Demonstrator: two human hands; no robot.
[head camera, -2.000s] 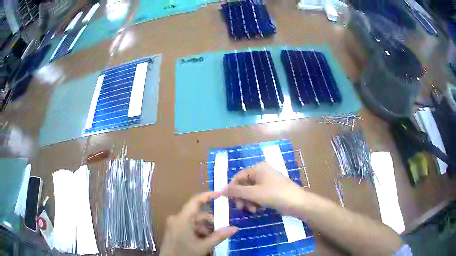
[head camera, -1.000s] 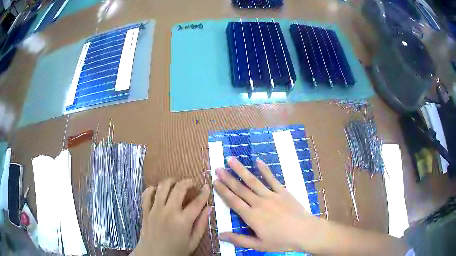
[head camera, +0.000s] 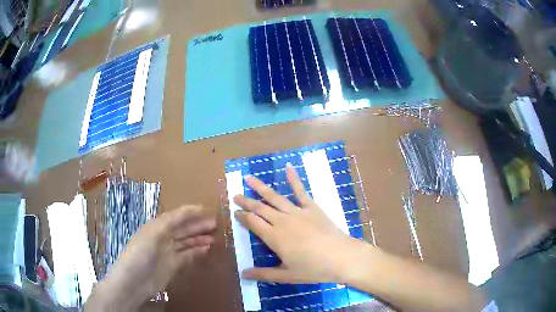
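Observation:
A blue solar panel with two white strips along its length lies in front of me; thin ribbon ends stick out at both sides. My right hand lies flat on the panel, fingers spread, its fingertips over the left white strip. My left hand is left of the panel, apart from it and slightly blurred, over the right part of the long ribbon strips. Its fingers point right and nothing shows in it. The panel's lower edge is near the picture's bottom.
White strips lie at far left, with a brown-red piece above the long ribbons. A finished panel lies upper left. Dark cell stacks stand on a green-blue sheet. Short ribbons, white paper and a grey round device are right.
My right hand went from pinching at the left strip to lying flat on the panel. My left hand has moved left, away from the panel's edge. The camera view has shifted.

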